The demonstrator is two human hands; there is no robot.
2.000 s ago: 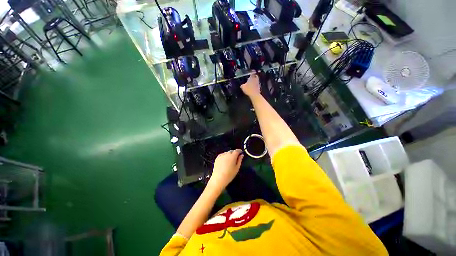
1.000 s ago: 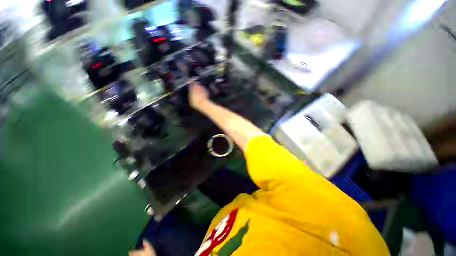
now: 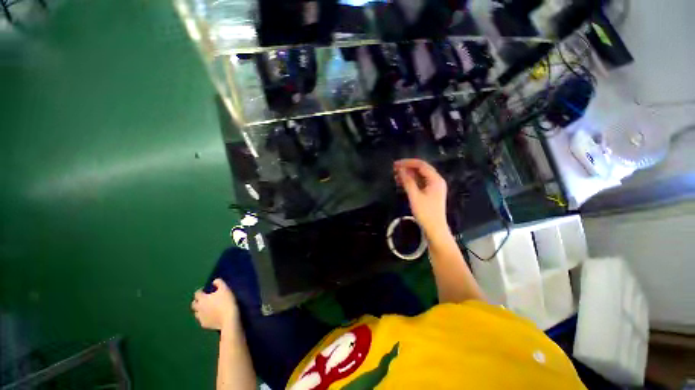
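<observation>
My right hand is over the dark bench, below the shelves, with fingers bent and thumb near the fingertips. Blur hides whether something small is between them. My left hand is low at the left, beside my knee and off the bench, loosely curled with no object visible. A pale ring-shaped roll lies flat on the bench just below my right wrist. Dark camcorders stand in rows on the clear tiered shelves, blurred.
A white foam tray and a second white foam block are at the right. A thin cable loops near the tray. Cable bundles, a white fan and a smooth white device are at the upper right. Green floor is at the left.
My right hand has come back from the camcorders on the shelf to over the bench. My left hand has left the bench edge and is beside my knee. The view has shifted.
</observation>
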